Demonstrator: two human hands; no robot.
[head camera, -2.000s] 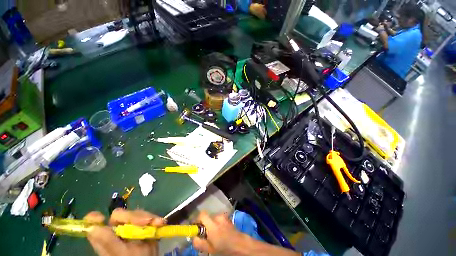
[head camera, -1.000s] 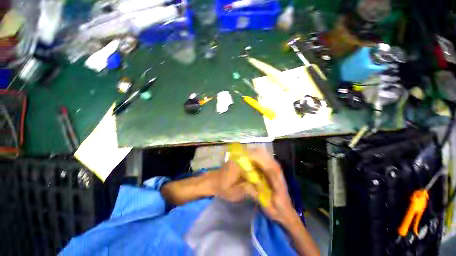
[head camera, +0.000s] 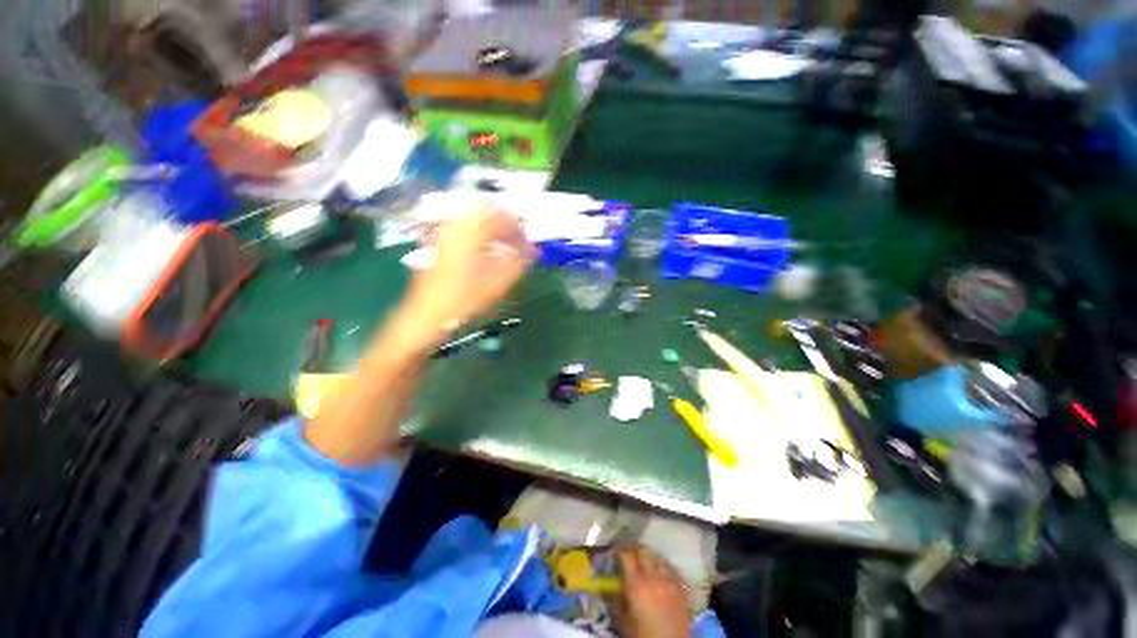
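The picture is blurred. My left hand (head camera: 474, 262) is stretched over the bench at the white tubes (head camera: 561, 214) in front of the green box; whether its fingers hold anything cannot be told. My right hand (head camera: 651, 592) is low over my lap, closed on the end of the yellow hand tool (head camera: 586, 571). A black round watch part (head camera: 565, 386) with an orange tail lies on the green mat beside a crumpled white tissue (head camera: 632, 399).
A slim yellow-handled tool (head camera: 707, 433) lies partly on white paper (head camera: 798, 480) with dark parts. Behind are a blue bin (head camera: 727, 247), a clear cup (head camera: 589, 284) and a green box (head camera: 486, 140). An orange-framed meter (head camera: 187, 293) is far left; a light-blue bottle (head camera: 935, 401) is right.
The view has swung left and up. My left hand has left the yellow tool and reached forward to the white tubes. My right hand stays low with the tool.
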